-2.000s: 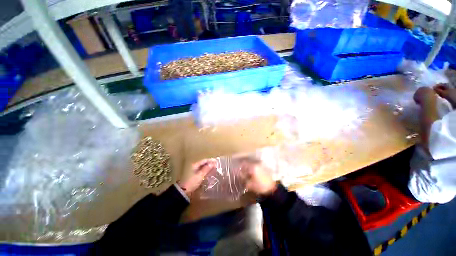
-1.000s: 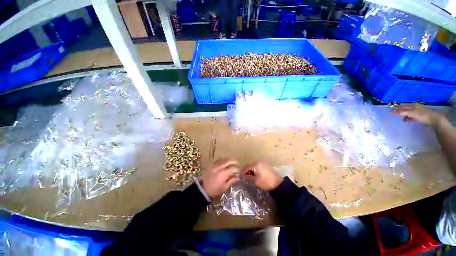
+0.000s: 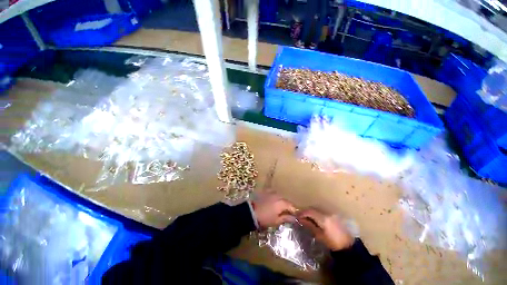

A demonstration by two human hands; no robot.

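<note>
A clear plastic bag (image 3: pixel 292 245) hangs below both hands at the table's front edge, shiny and crumpled. My left hand (image 3: pixel 272 210) grips its top edge from the left. My right hand (image 3: pixel 329 228) grips the top from the right, fingers curled; the two hands nearly touch. The fingertips are blurred, and I cannot tell whether parts are in the bag. A palm-sized pile of small brass-coloured parts (image 3: pixel 237 170) lies on the tan table (image 3: pixel 205 192) just beyond my left hand.
Glossy plastic bags (image 3: pixel 150 111) spread over the table at left. A blue crate of brass-coloured parts (image 3: pixel 356 122) stands behind. Whitish empty bags (image 3: pixel 356 153) lie before it and to the right. A white upright (image 3: pixel 214 61) rises behind the pile. A blue bin of bags (image 3: pixel 50 234) sits lower left.
The view has swung left, so the pile and crate sit further right in the picture. Both hands have moved from holding the bag spread apart to gripping its top close together. The other person is out of view.
</note>
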